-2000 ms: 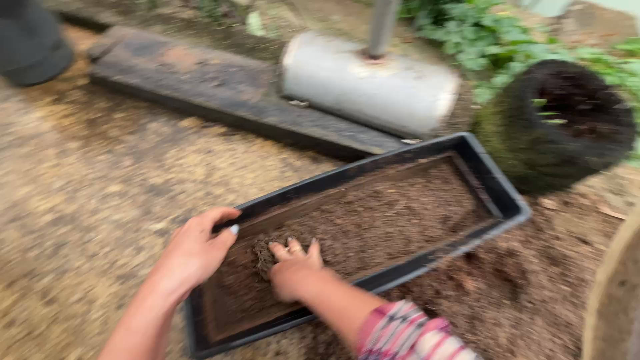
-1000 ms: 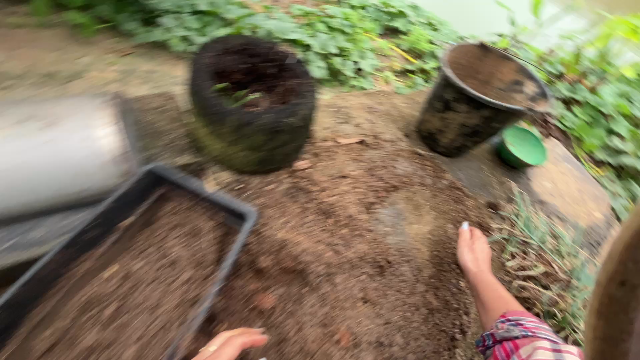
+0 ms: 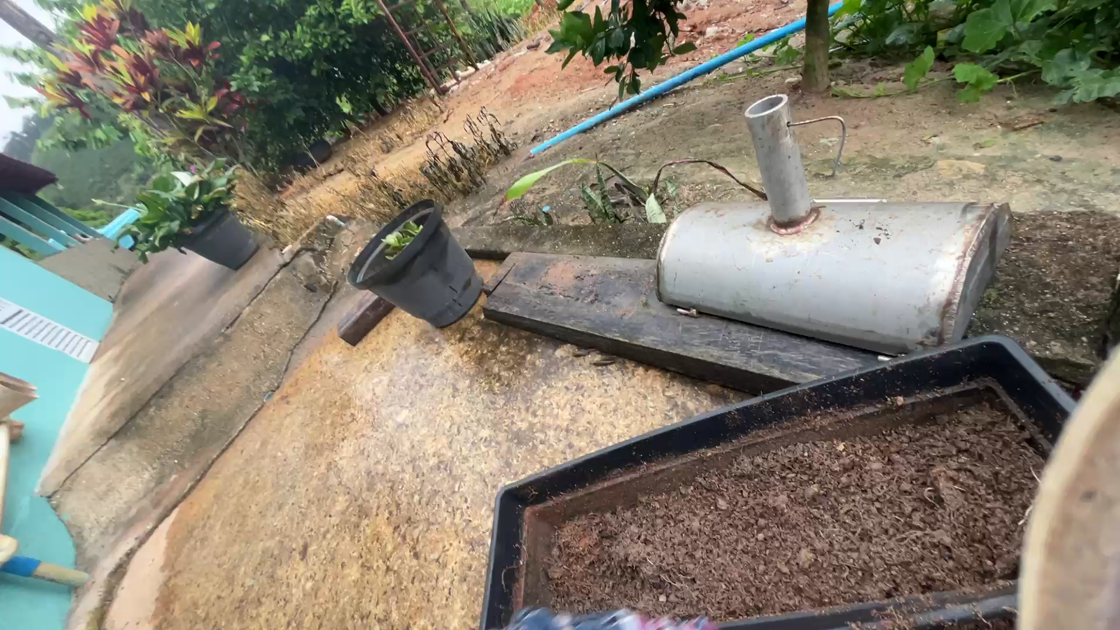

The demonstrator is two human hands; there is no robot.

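Note:
Neither of my hands shows at this moment. A bit of patterned cloth (image 3: 604,620), perhaps my sleeve, pokes in at the bottom edge, against the near side of a black rectangular planter trough (image 3: 682,451). Brown crumbly soil (image 3: 787,516) with fine roots lies in the trough. A blurred pale curved edge (image 3: 1072,516) covers the trough's right end.
Behind the trough, a welded metal cylinder (image 3: 822,271) with an upright pipe rests by a dark wooden plank (image 3: 612,306). A black pot (image 3: 429,271) with a small plant stands left of it. A blue pipe (image 3: 665,85) crosses the ground behind.
The view has swung left and up. Both hands, seen one second ago over the ground right of the trough, are out of view. Two seconds ago they were at the trough.

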